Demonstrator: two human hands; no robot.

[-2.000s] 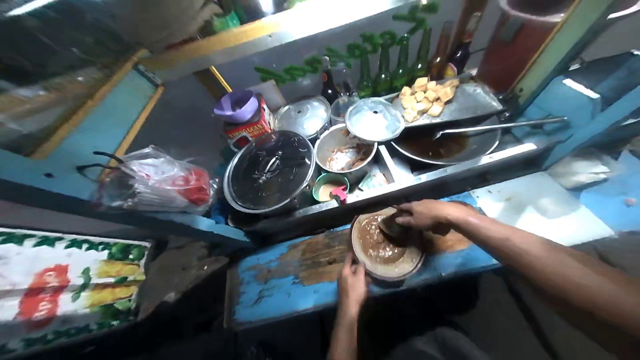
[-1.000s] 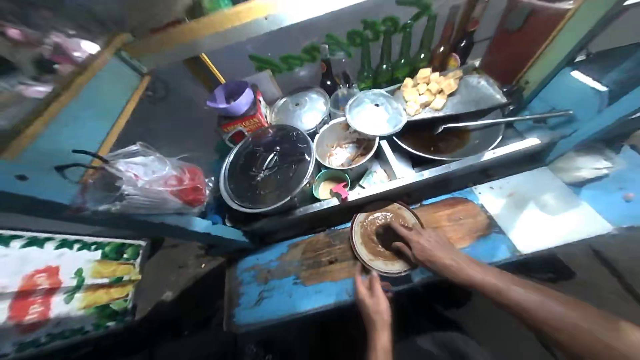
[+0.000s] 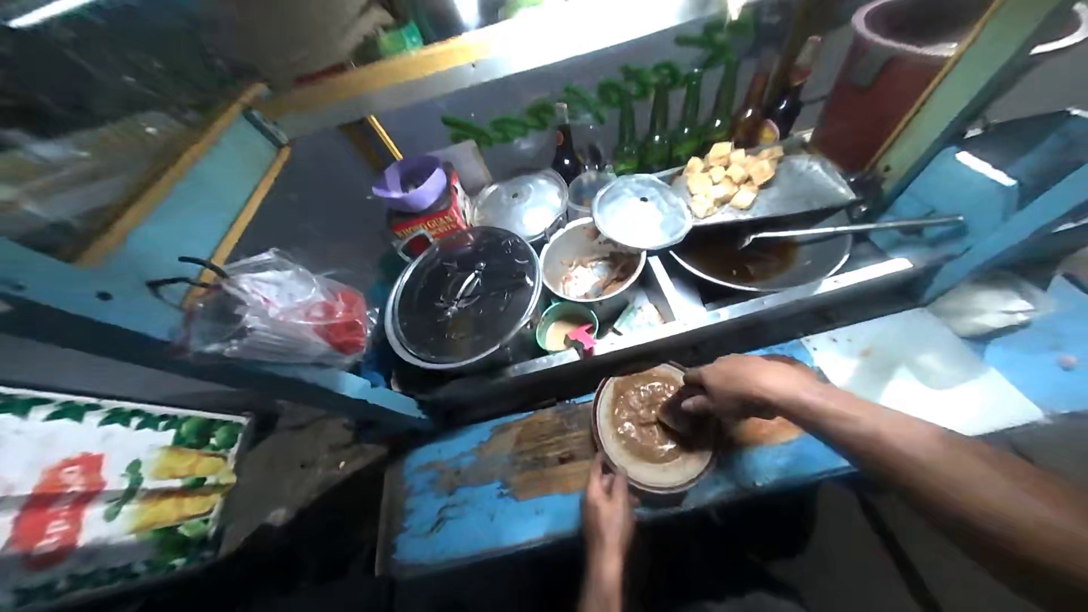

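Note:
A round, pale bowl or mortar (image 3: 665, 473) with a dark rim holds brown sauce (image 3: 642, 416) and stands on the worn blue wooden board. My right hand (image 3: 735, 387) is closed around a dark pestle-like tool (image 3: 684, 415), whose lower end rests in the sauce at the right side of the bowl. At the near left rim is my left hand (image 3: 608, 501), its fingertips touching the outside of the bowl; whether they grip it is hard to tell.
Behind the bowl are a lidded pot (image 3: 467, 297), an open pot (image 3: 592, 263), a green cup (image 3: 565, 327) and a wok of dark liquid (image 3: 756, 255) with a ladle (image 3: 858, 228). Fried tofu cubes (image 3: 722, 178) lie on a metal tray (image 3: 790, 191). Plastic bags (image 3: 280, 310) hang at left.
A second ago my left hand was just off the bowl's near edge with fingers spread; now it touches the rim. My right hand remains over the bowl, its wrist more raised.

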